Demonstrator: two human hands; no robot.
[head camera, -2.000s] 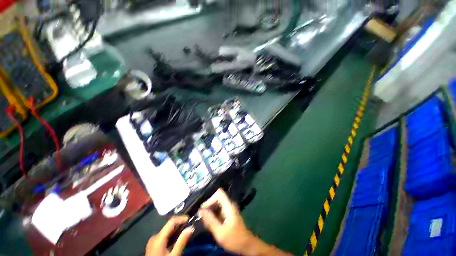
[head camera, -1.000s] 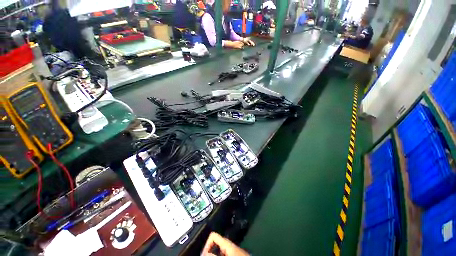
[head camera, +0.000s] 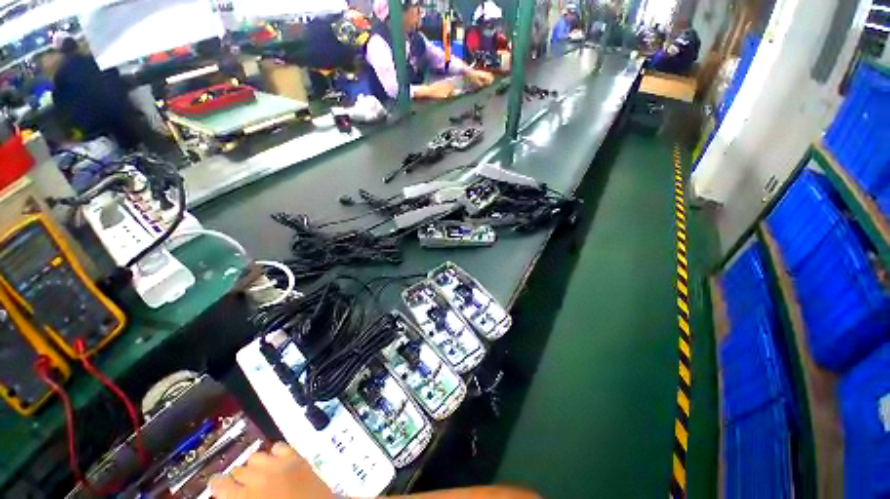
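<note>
My right hand (head camera: 278, 476) is at the bottom edge, over the dark-red test box (head camera: 200, 485), its forearm running off to the right. Its fingers are bent and partly cut off; whether they hold anything cannot be told. My left hand is out of view. A white power strip (head camera: 337, 450) lies beside the box with black plugs in it. Several open units with circuit boards, such as the nearest one (head camera: 390, 417), lie side by side to its right. A black cord bundle (head camera: 337, 336) lies across the strip and the units' upper ends.
Yellow multimeters (head camera: 63, 283) with red leads stand at left, near a rear power strip (head camera: 132, 229). More corded units (head camera: 457, 234) lie farther up the bench (head camera: 546, 127). Blue bins (head camera: 829, 268) stand right of the aisle. A person (head camera: 390, 63) sits across the bench.
My right hand has moved left from below the power strip to over the red box, with more forearm showing. Both hands were together two seconds ago; the left has left the picture.
</note>
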